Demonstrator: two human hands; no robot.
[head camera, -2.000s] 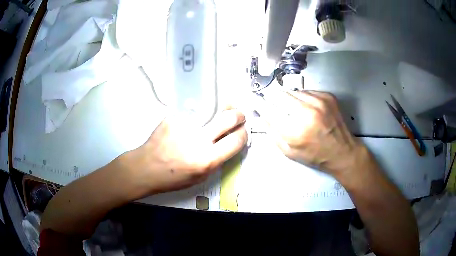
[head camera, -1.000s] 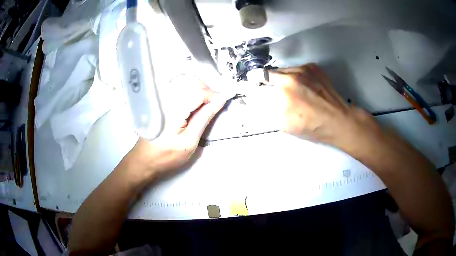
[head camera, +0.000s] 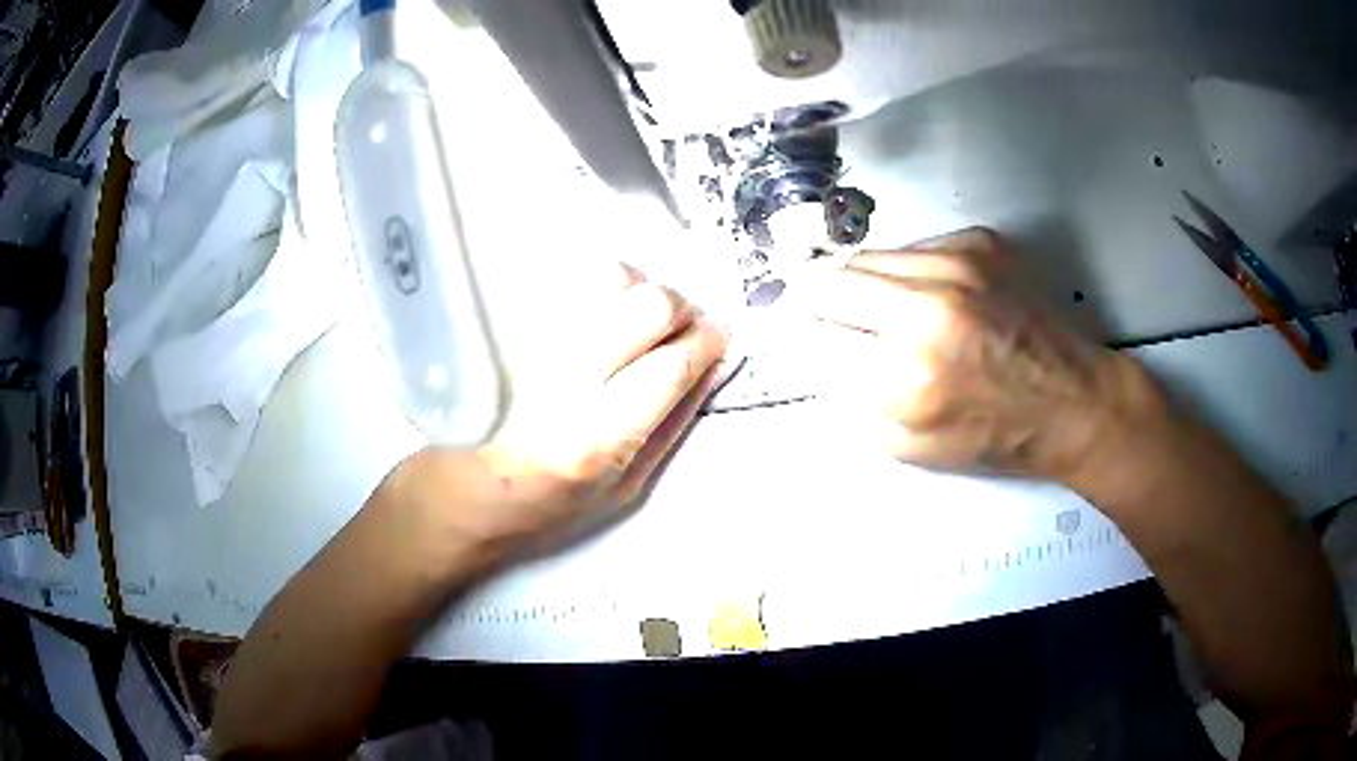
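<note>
The machine's metal foot and needle parts (head camera: 789, 186) stand at the upper centre, partly washed out by glare. My left hand (head camera: 595, 402) lies on the bed just left of and below them, fingers close together and pointing at the foot. My right hand (head camera: 967, 357) is just right of the foot, its thumb and index finger pointing left. Glare hides the fingertips of both hands and any white cloth between them, so I cannot tell what either holds. The needle plate area (head camera: 762, 379) shows a dark seam line between the hands.
The long white lamp (head camera: 417, 253) hangs over my left forearm side. White fabric pieces (head camera: 223, 327) lie at the left. Snips with orange and blue handles (head camera: 1262, 286) lie at the right. A cream ribbed knob (head camera: 793, 37) is at the top. Scissors (head camera: 60, 461) lie on the left neighbouring table.
Over two seconds the view has shifted and turned. Since one second ago my left hand has moved right, nearer the foot, and my right hand sits slightly lower. The yellow strip is now mostly covered.
</note>
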